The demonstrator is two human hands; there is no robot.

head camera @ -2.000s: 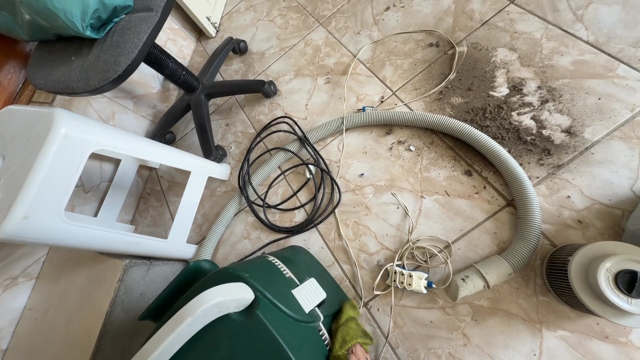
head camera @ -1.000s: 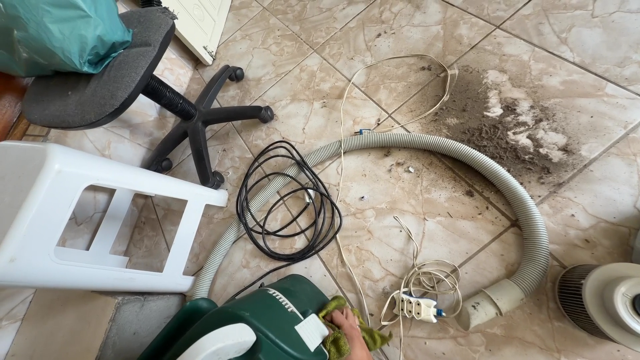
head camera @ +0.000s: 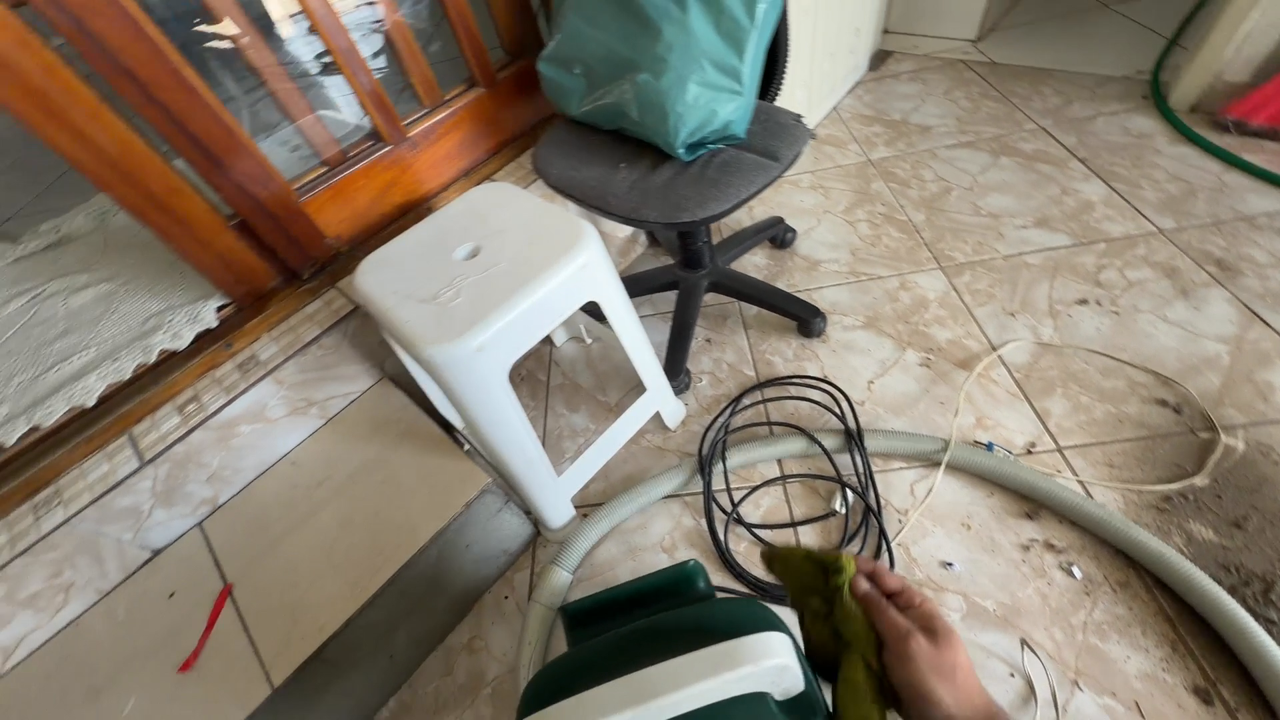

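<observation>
My right hand [head camera: 925, 640] grips a crumpled olive-green cloth [head camera: 835, 625] at the bottom of the view, beside a dark green plastic vacuum cleaner body [head camera: 640, 640] with a white handle [head camera: 690, 680]. Part of the cloth hangs down by the machine's right edge. Behind the cloth lies a loose coil of black cable [head camera: 790, 490], crossing over a grey ribbed hose [head camera: 1090, 510] that curves across the floor. My left hand does not show in this view.
A white plastic stool [head camera: 490, 270] stands on the left near a tiled step [head camera: 330, 500] with a red strip [head camera: 205, 628]. Behind it, a swivel chair [head camera: 680, 180] carries a teal plastic bag [head camera: 660, 70]. A thin pale cord [head camera: 1100, 350] and dirt [head camera: 1220, 520] lie on the right.
The view has swung left and up toward the wooden door. My right hand, at the machine's edge one second ago, now holds the cloth up beside the machine.
</observation>
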